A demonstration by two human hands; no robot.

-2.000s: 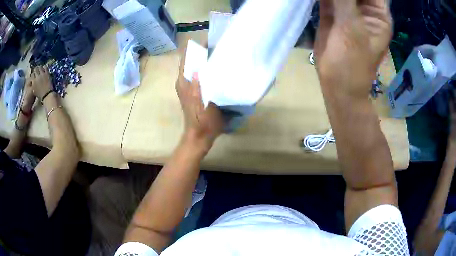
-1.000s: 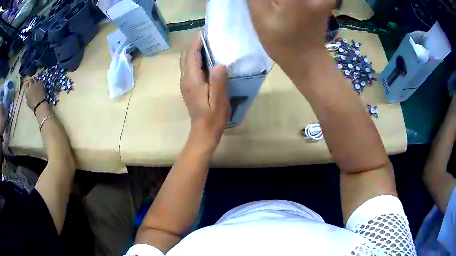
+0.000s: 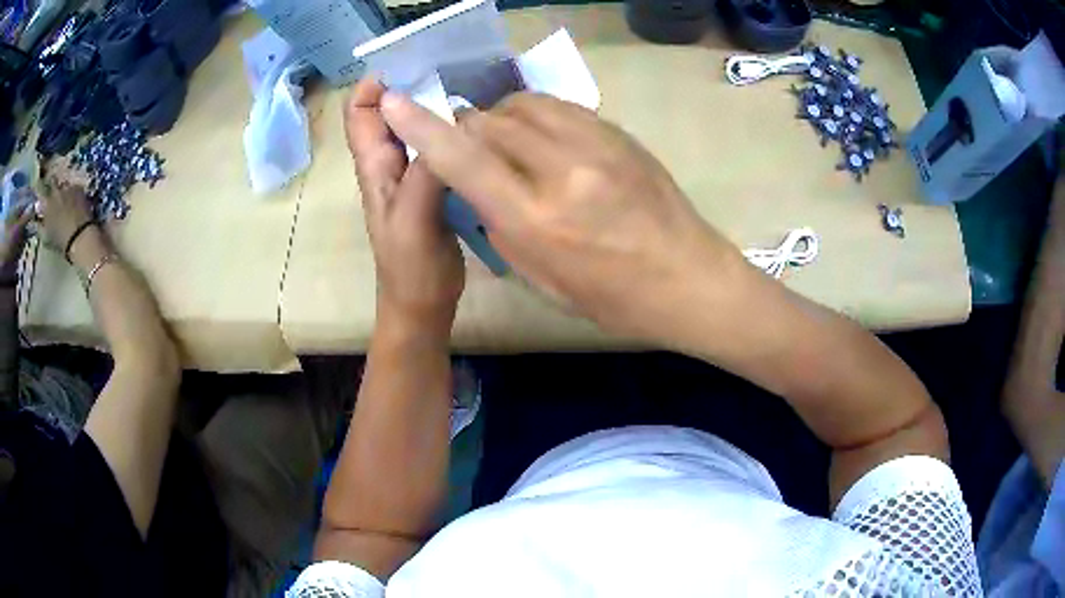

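Note:
A light blue-grey retail box with open white flaps (image 3: 438, 44) is held upright in front of me. My left hand (image 3: 409, 222) grips its left side. My right hand (image 3: 572, 204) lies over the box opening with fingers at the near flap, and hides much of the box. A dark area shows inside the opening; what it is I cannot tell. A coiled white cable (image 3: 789, 251) lies on the tan table covering (image 3: 654, 315), right of my right hand.
Small star-shaped parts (image 3: 850, 111) and another white cable (image 3: 765, 68) lie at the back right. An open box (image 3: 981, 123) stands at the right edge. A whitish bag (image 3: 278, 140), a box (image 3: 321, 35) and dark cup-shaped parts (image 3: 146, 58) are left. A person's arm (image 3: 123, 304) is at left.
The white wrap that stuck out of the box top no longer shows. My right hand has come down onto the box opening. The box has moved left, and a cable at the back right is now visible.

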